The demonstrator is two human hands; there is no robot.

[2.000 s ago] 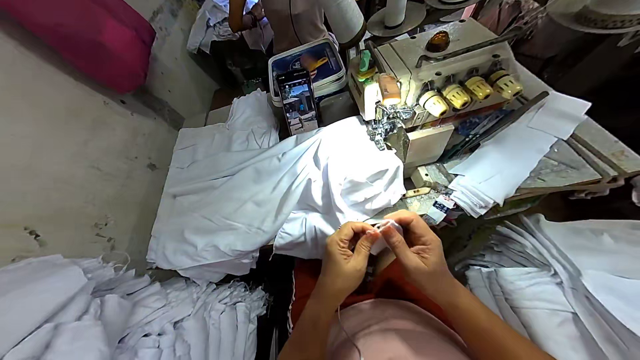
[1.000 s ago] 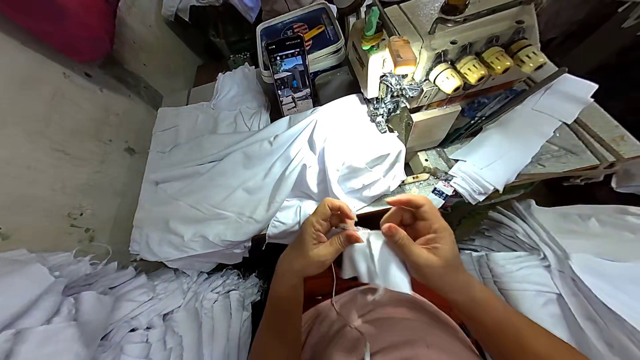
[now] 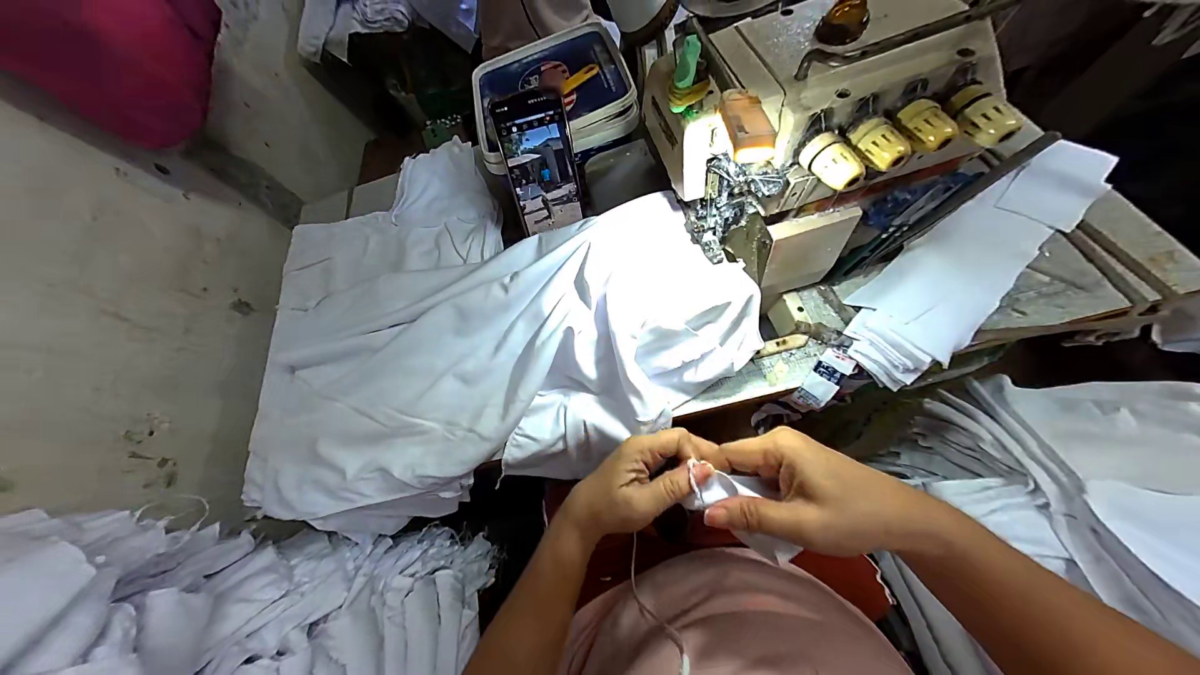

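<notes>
A small piece of white fabric (image 3: 727, 489) is pinched between both my hands, above my lap. My left hand (image 3: 647, 483) grips its edge between thumb and fingers, and a thin thread or cord (image 3: 647, 605) hangs down below that hand. My right hand (image 3: 811, 492) holds the fabric's other side, thumb underneath. Just beyond my hands, a large white cloth (image 3: 525, 347) lies over the sewing machine table, its right part beside the needle area of an overlock-type sewing machine (image 3: 731, 202). The fingers hide part of the small piece.
Piled white fabric (image 3: 309, 600) lies at lower left, more white fabric (image 3: 1059, 478) at right. White cut pieces (image 3: 966, 272) rest on the table's right side. A smartphone (image 3: 542, 164) leans against a plastic tub (image 3: 600, 80). A wall (image 3: 122, 309) bounds the left.
My hands have come closer together than one second ago, and the small fabric, which hung spread between them, is now bunched at the fingers. The view has shifted somewhat since two seconds ago.
</notes>
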